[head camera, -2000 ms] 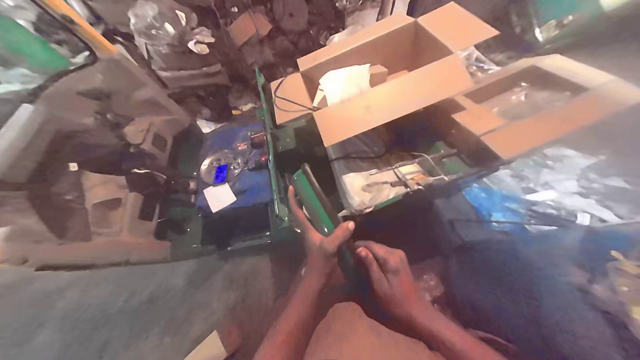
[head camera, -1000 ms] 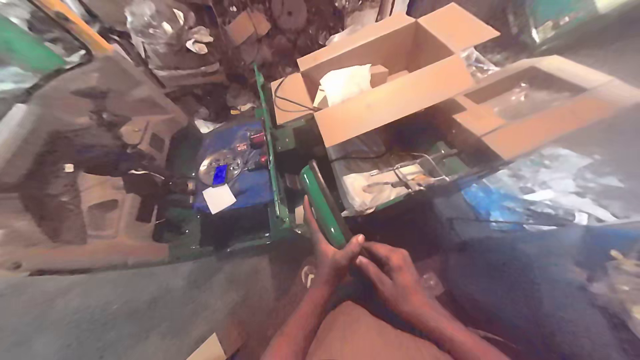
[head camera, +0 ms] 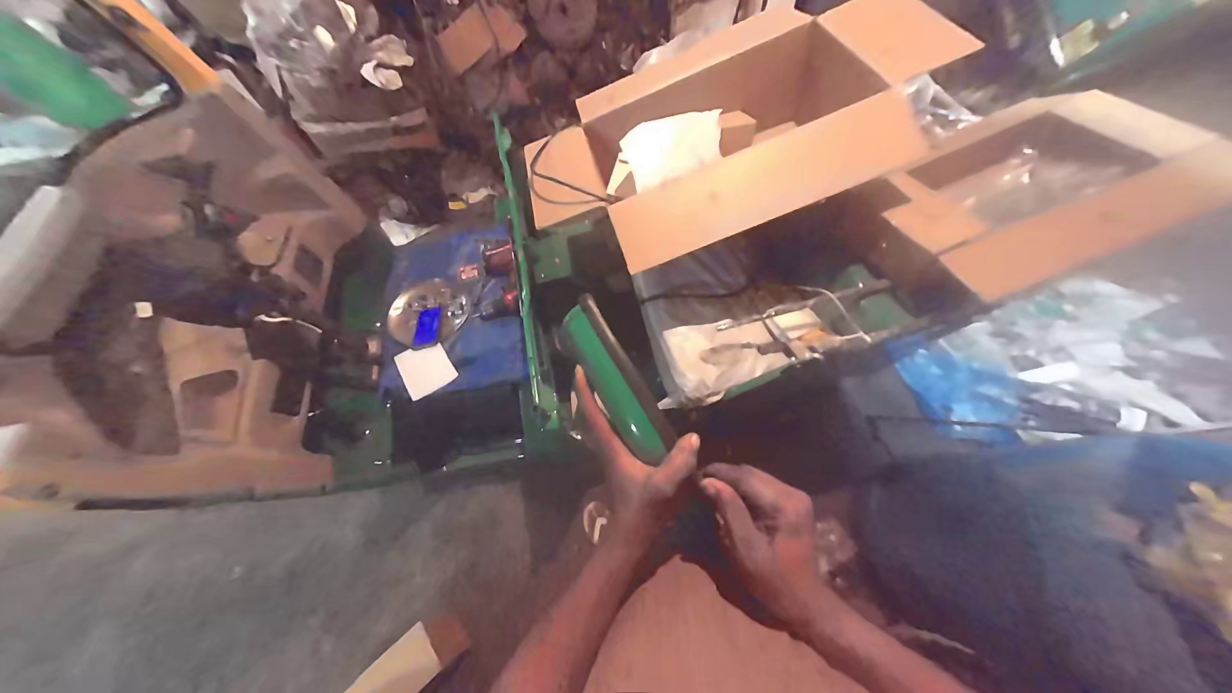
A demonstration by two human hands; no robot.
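Note:
My left hand (head camera: 640, 472) is closed around a long, glossy green part with a dark edge (head camera: 616, 385), possibly a painted panel or cover, which tilts up and to the left. Beside it, at the part's lower end, my right hand (head camera: 765, 525) has its thumb and fingers pinched together; whether something small is between them is hidden. Past the green part stands a green metal frame (head camera: 527, 289). Left of that frame, a blue surface (head camera: 481, 337) carries a round clear-and-metal disc (head camera: 412, 300), a small blue item (head camera: 427, 327) and a white paper square (head camera: 425, 372).
An open cardboard box (head camera: 770, 202) with white paper stands beyond my hands, a second one (head camera: 1088, 231) to its right. Under them lie wrapped items and a metal-framed tool (head camera: 789, 332). Beige molded trim (head camera: 202, 385) is at left, plastic scraps (head camera: 1088, 356) at right.
The green part has turned in my left hand since two seconds ago, so its glossy curved face now shows more. My right hand stays close to its lower end.

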